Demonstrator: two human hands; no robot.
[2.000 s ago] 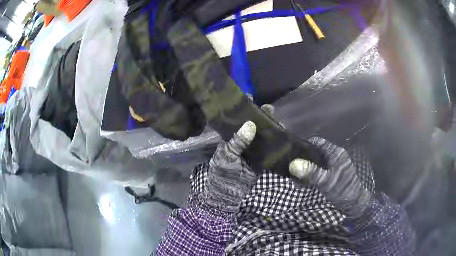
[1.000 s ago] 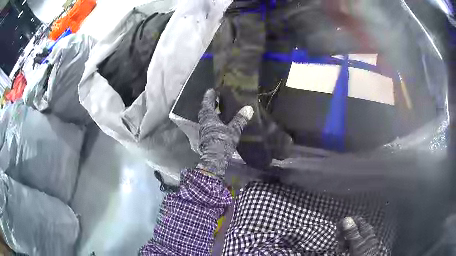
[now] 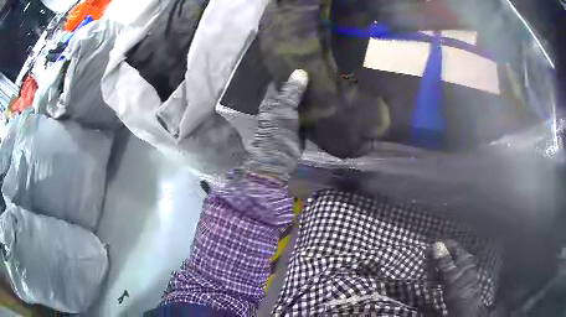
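A camouflage padded strap (image 3: 288, 40) lies on the black stack (image 3: 388, 93), among other dark camouflage straps whose outlines blur together. My left hand (image 3: 279, 127), in a grey marled glove with a pale thumb tip, reaches forward onto the strap. Its thumb lies on the strap's surface; its other fingers are hidden or blurred, so I cannot tell if it grips. My right hand (image 3: 459, 272), gloved, rests on the black-and-white checked apron (image 3: 360, 247) at the lower right. No strap shows in it, and its fingers are partly cut off and dim.
An open white-grey sack (image 3: 214, 68) with dark contents stands left of the stack. Closed grey sacks (image 3: 56, 173) lie at the far left. Clear film (image 3: 496, 155) wraps the stack's near side. Orange pieces (image 3: 87, 12) show at the upper left. Yellow-black tape marks the floor.
Earlier both hands held a camouflage strap over my lap. That strap is no longer there. My left hand has moved forward onto the stack's straps; my right hand has dropped to the apron. The view has shifted.
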